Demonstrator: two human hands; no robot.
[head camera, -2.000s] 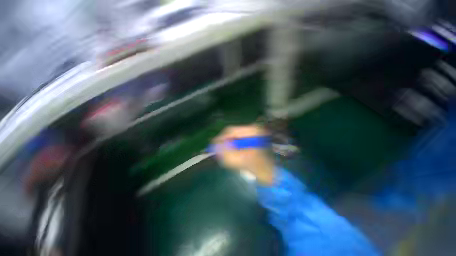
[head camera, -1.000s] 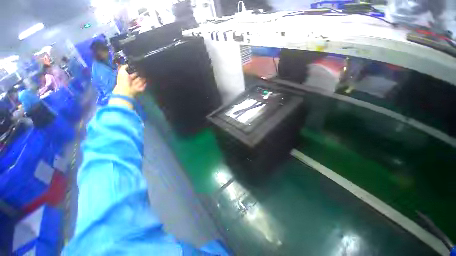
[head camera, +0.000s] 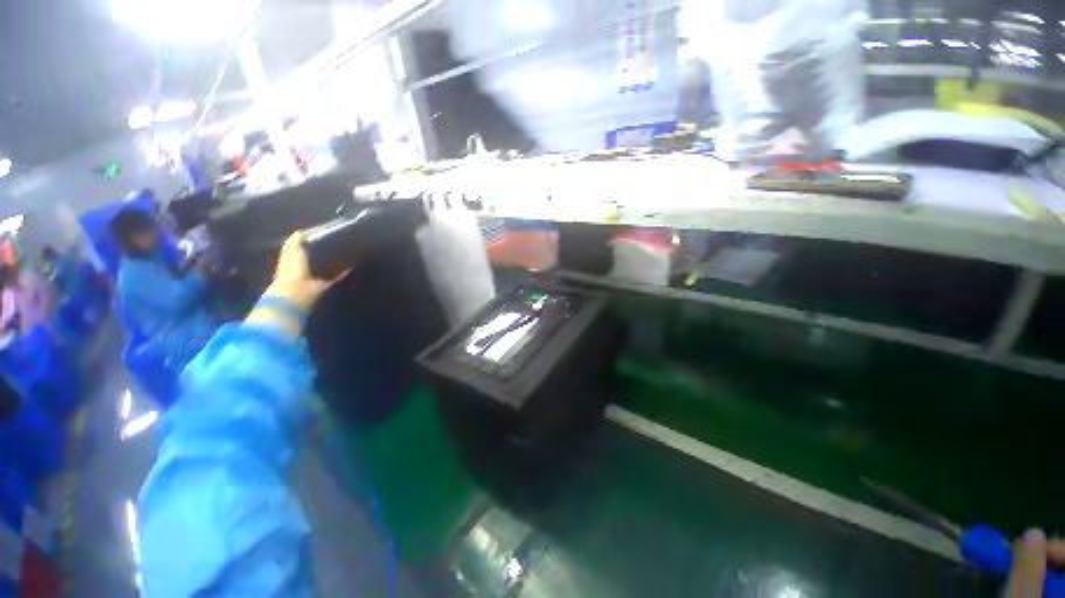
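Note:
My left hand (head camera: 294, 280) reaches out at the left and grips the near edge of a black tray (head camera: 341, 243) at the top of the far black tray stack. My right hand (head camera: 1030, 570) is mostly cut off at the lower right corner. It holds a soldering iron (head camera: 987, 547) by its blue handle, with the thin dark shaft pointing up and left. A nearer tray stack (head camera: 526, 432) stands on the green mat, its top tray holding an opened flat device (head camera: 508, 335) with silvery glare and a small green spot.
A white shelf (head camera: 561, 199) runs above the bench, with a dark flat item (head camera: 829, 181) on it. A white strip (head camera: 771, 479) crosses the green mat (head camera: 654, 526). A person in blue (head camera: 158, 292) is at the far left. The background is blurred.
The view has swung, so the tray stacks sit lower and further left. My left hand now grips a black tray. My right hand and more of the soldering iron have come into view.

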